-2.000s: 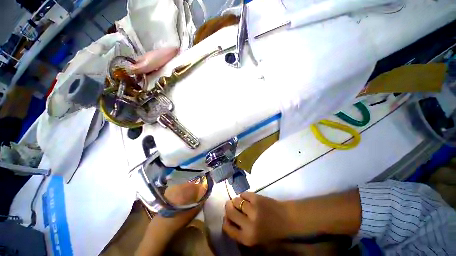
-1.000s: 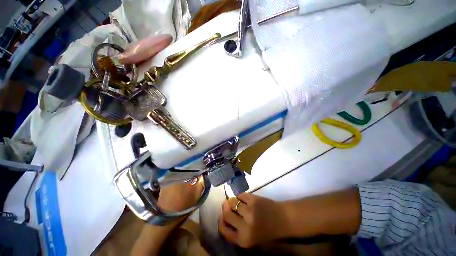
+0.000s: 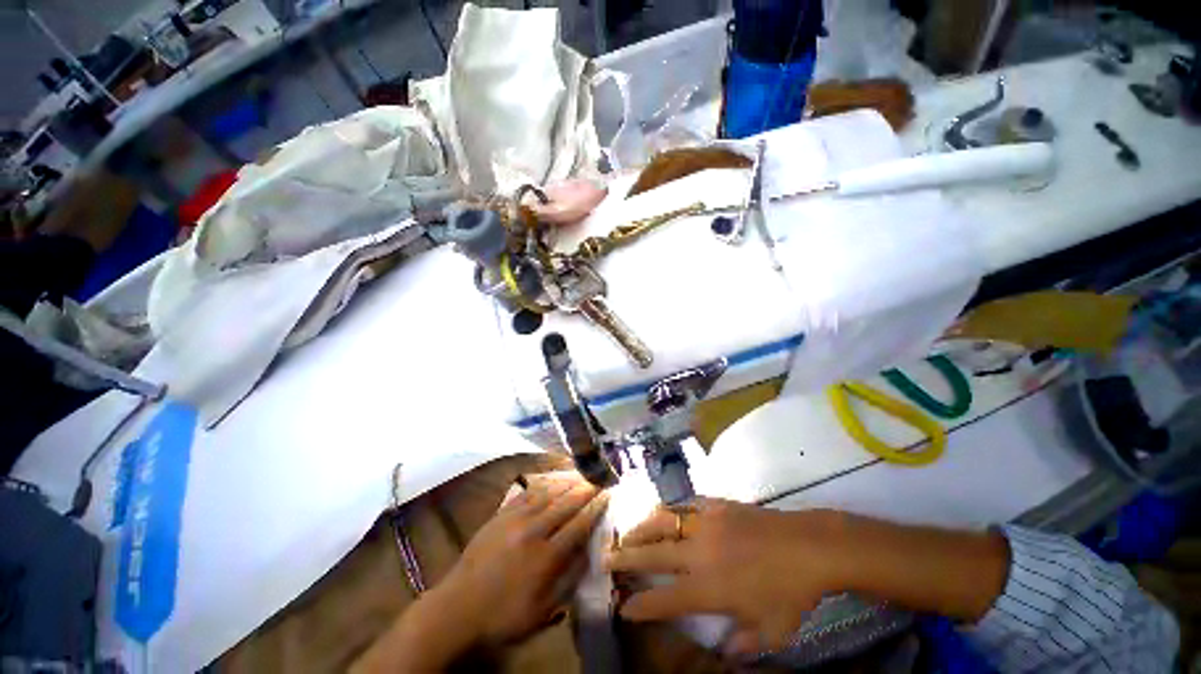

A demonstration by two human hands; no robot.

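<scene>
The brown cloth (image 3: 323, 612) lies at the front of the machine, with a thin reddish and metallic line (image 3: 407, 546) on it. My left hand (image 3: 524, 553) holds the brown cloth down with extended fingers, left of the lit needle area (image 3: 632, 494). My right hand (image 3: 718, 566), with a ring, holds the work from the right, its fingertips at a pale strip (image 3: 595, 566) beside the needle area. Pale cloth also shows under the right palm. The needle tip cannot be made out.
The white machine head (image 3: 698, 283) carries a key bunch (image 3: 580, 290) and a white cover cloth (image 3: 869, 277). Pale garments (image 3: 316, 171) lie beyond it. Yellow-green handled snips (image 3: 889, 421) lie to the right, near a clear tub (image 3: 1126, 408). A blue bottle (image 3: 768, 73) stands behind.
The view has tilted and pulled back, showing more cloth and background. The curved guard has swung from its broad side to narrow. My hands now lie flatter, with fingers more extended.
</scene>
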